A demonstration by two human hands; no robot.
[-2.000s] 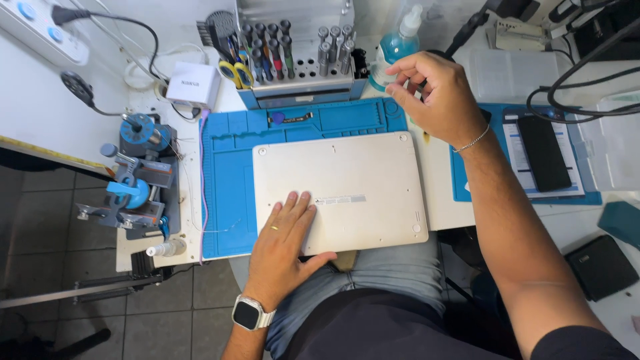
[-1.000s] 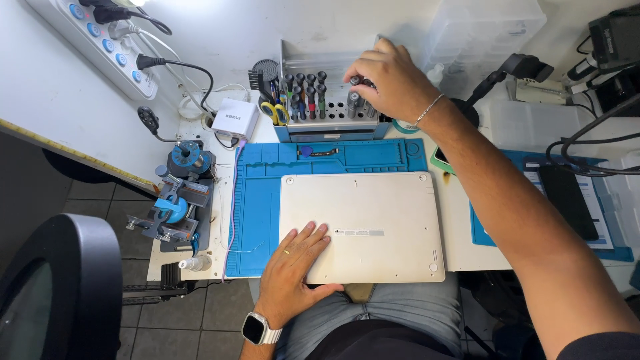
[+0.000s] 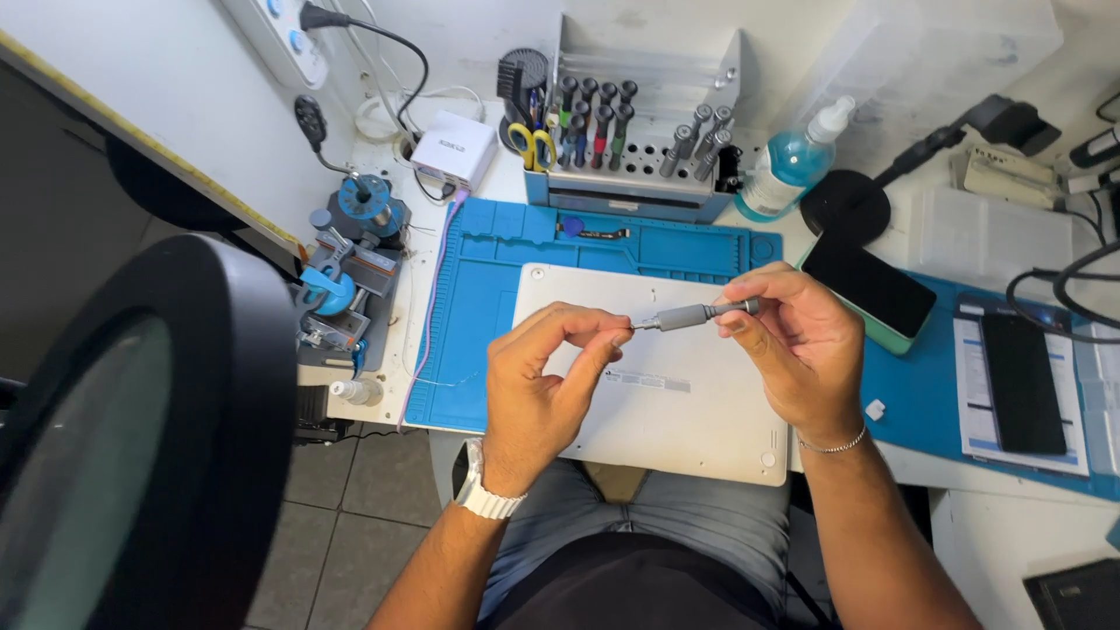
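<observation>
A grey precision screwdriver (image 3: 687, 317) spans the space between my hands, above a closed laptop. My right hand (image 3: 792, 346) grips its cap end with thumb and fingers. The thumb and fingertips of my left hand (image 3: 556, 376) pinch its thin metal tip. Beneath them the pale laptop (image 3: 647, 420) lies bottom side up, partly on the blue silicone repair mat (image 3: 472, 306), its near edge over my lap. Behind the mat stands a screwdriver rack (image 3: 626, 188) with several coloured and grey drivers.
A black-rimmed magnifier lamp (image 3: 254, 350) fills the left foreground. Small clamps (image 3: 350, 271) stand left of the mat. A spray bottle of blue liquid (image 3: 779, 175), a black round stand base (image 3: 845, 207) and a phone on a green box (image 3: 871, 284) sit at the right.
My right hand has come down from the rack with a grey screwdriver. My left hand has left the laptop's bottom and now holds the driver's tip.
</observation>
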